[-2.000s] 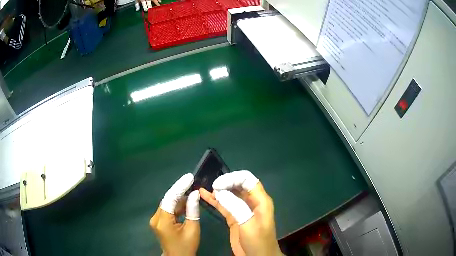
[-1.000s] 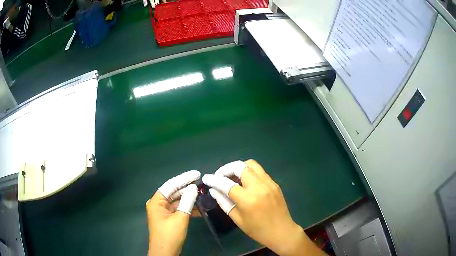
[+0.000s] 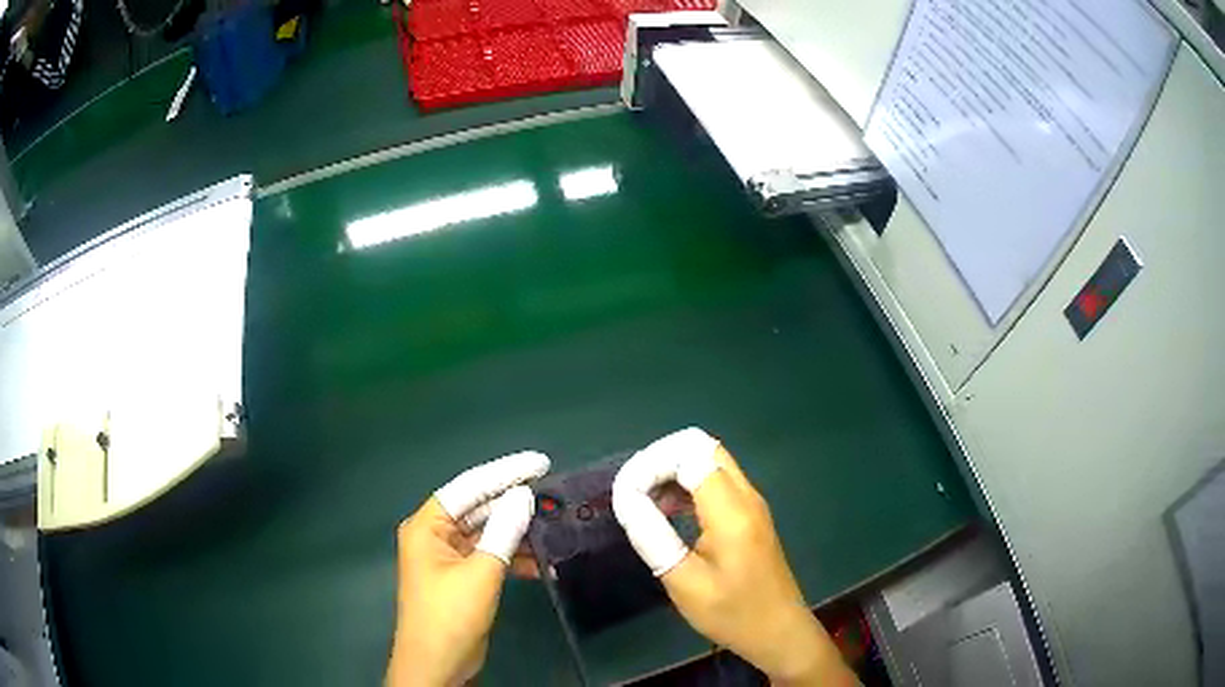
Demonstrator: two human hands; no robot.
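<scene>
A dark phone housing (image 3: 605, 577) is held over the green bench mat at the bottom centre, its end with round camera holes facing away from me. My left hand (image 3: 470, 557) grips its left edge near that end, with white cots on the thumb and fingertips. My right hand (image 3: 699, 537) is at its right edge near the same end, thumb and forefinger bent together in white cots. The finger cots hide part of the edges. The near end of the housing is dark and hard to make out.
The green mat (image 3: 443, 349) lies under my hands. A wide white belt (image 3: 121, 336) with a cream end plate (image 3: 128, 470) is at left. A narrow white belt (image 3: 766, 108) juts from the grey cabinet (image 3: 1088, 456) at right. A red tray (image 3: 524, 54) lies beyond the bench.
The housing has turned from a slanted pose so its camera-hole end now shows between my hands. My right hand has moved right, from the camera-hole area to the right edge.
</scene>
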